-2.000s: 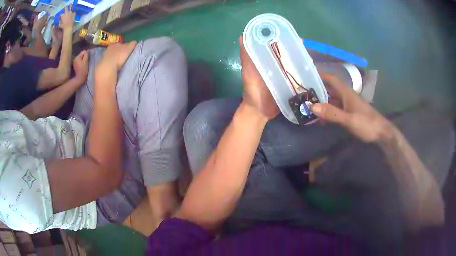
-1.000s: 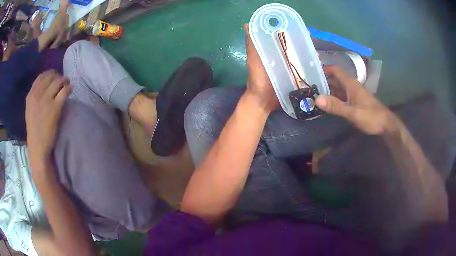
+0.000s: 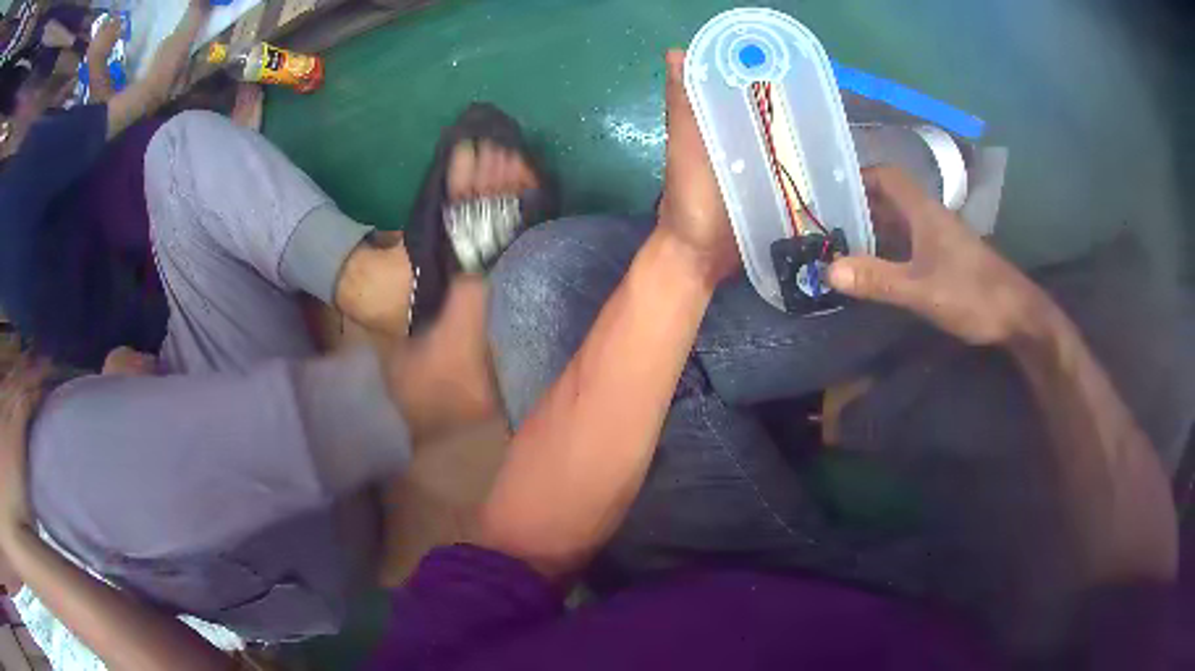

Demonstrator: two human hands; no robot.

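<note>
The translucent housing point(image 3: 758, 171) is held up over my lap, its open side towards me. A ring-shaped port point(image 3: 752, 57) is at its upper end. A small black fan point(image 3: 811, 269) with a blue-and-white hub label sits in its lower end. Red and black wires point(image 3: 776, 144) run along the housing between them. My left hand point(image 3: 695, 197) holds the housing from behind and its left side; its fingers are mostly hidden. My right hand point(image 3: 937, 262) is at the lower right, its thumb on the fan's edge and its other fingers partly hidden behind the housing.
A blue strip point(image 3: 911, 100) and a rounded white-edged thing point(image 3: 946, 167) lie just right of the housing. A seated person's grey-clad legs point(image 3: 223, 452) and feet are close on my left. A bottle point(image 3: 284, 67) with an orange label lies on the green floor point(image 3: 550, 66) further back.
The housing and my hands have moved slightly right and now tilt less. The person on my left has shifted their legs, one foot now beside my knee.
</note>
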